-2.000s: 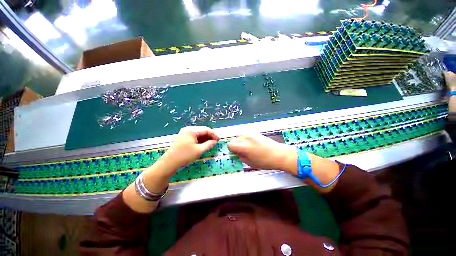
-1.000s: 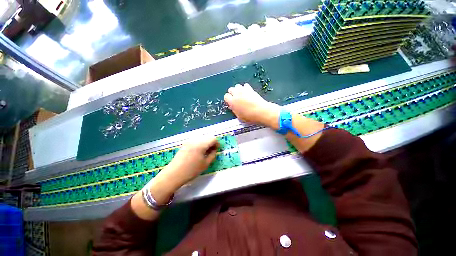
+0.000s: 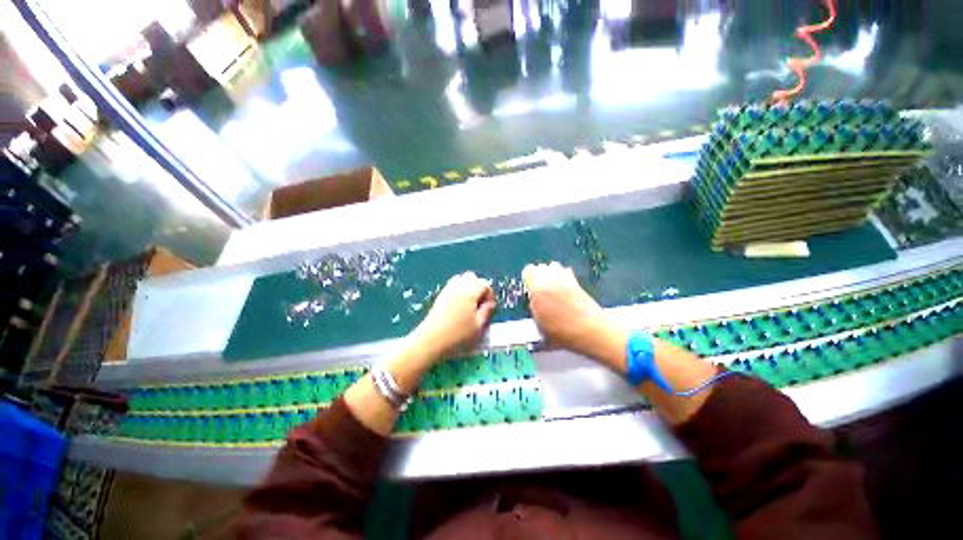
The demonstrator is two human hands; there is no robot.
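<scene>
My left hand [image 3: 460, 308], with silvery bracelets, is over the near edge of the green mat [image 3: 422, 266], fingers curled. My right hand [image 3: 558, 304], with a blue wrist strap [image 3: 640, 357], is just right of it, fingers bent down at the silvery leaded components [image 3: 510, 293]. Whether either hand holds a part is too small to tell. A green PCB panel [image 3: 480, 388] with blue parts lies on the conveyor below my hands. More silvery components [image 3: 348, 272] lie in a heap at left. Dark components [image 3: 591, 249] lie right of my hands.
A tall stack of PCB panels [image 3: 818, 190] stands on the right of the mat, with a paper label [image 3: 776, 250] at its foot. More panels [image 3: 834, 335] lie on the conveyor at right. A cardboard box [image 3: 325, 194] is behind the table at left.
My left hand has moved from the panel up to the mat's edge. My right hand stays by the loose components, now close beside the left. The camera view has shifted.
</scene>
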